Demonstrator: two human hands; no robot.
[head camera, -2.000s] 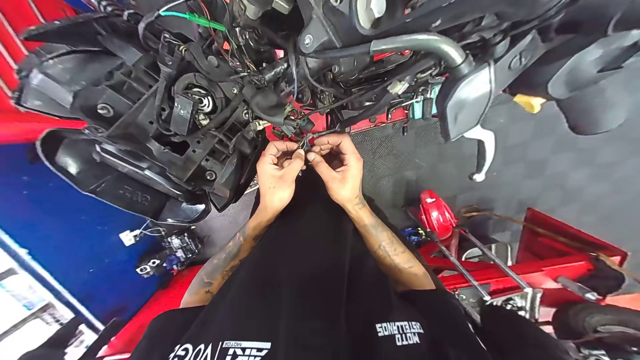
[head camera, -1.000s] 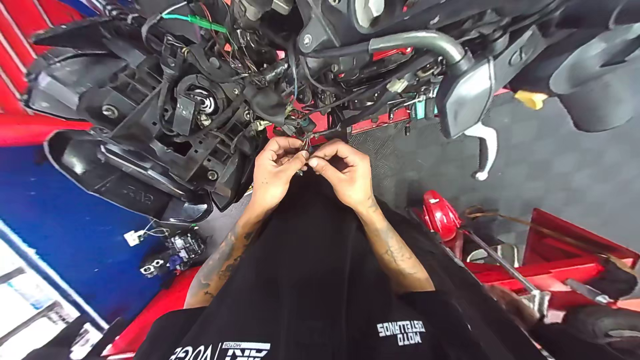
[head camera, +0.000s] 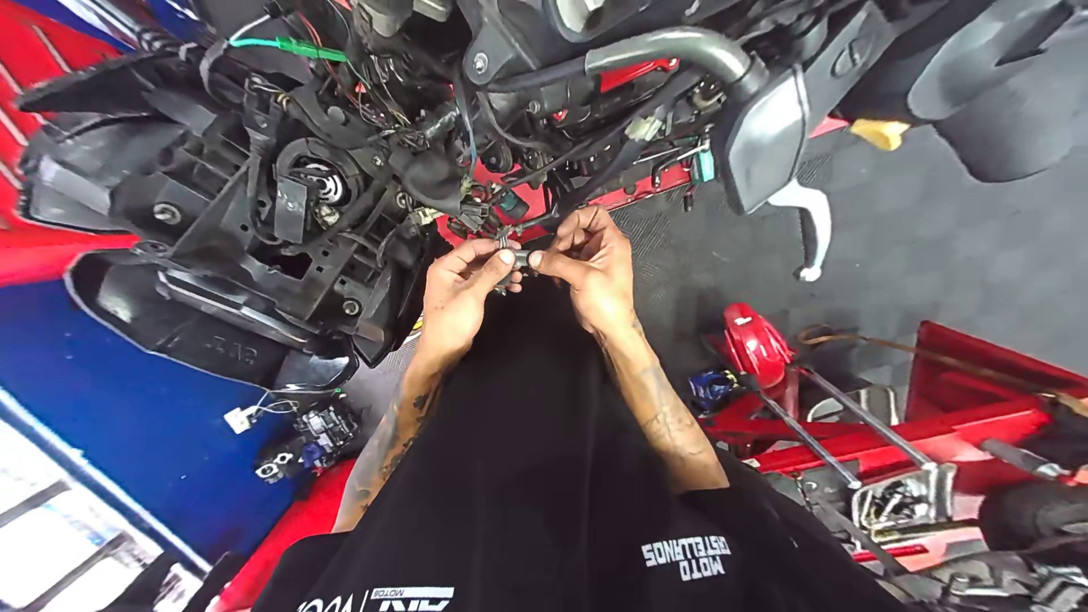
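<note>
A small dark cylindrical part (head camera: 521, 259) sits between my two hands, just below the exposed wiring of a motorcycle. My left hand (head camera: 466, 285) pinches its left end between thumb and fingers, with thin wires rising beside the fingertips. At the other end, the thumb of my right hand (head camera: 591, 263) presses against it, the fingers curled behind. Wire connectors (head camera: 476, 212) of the wiring harness hang right above my fingertips. What the part is exactly cannot be told.
The motorcycle's handlebar (head camera: 671, 47) and white lever (head camera: 807, 221) are at upper right. Black front fairing with a headlight housing (head camera: 323, 183) fills the left. A red stand (head camera: 901, 433) lies at lower right, near a red rounded part (head camera: 756, 344). A carburetor-like part (head camera: 314, 438) rests at lower left.
Both hands stay together below the wiring. The dark cylindrical part now shows between my fingertips; it was not plainly visible in the earlier frames.
</note>
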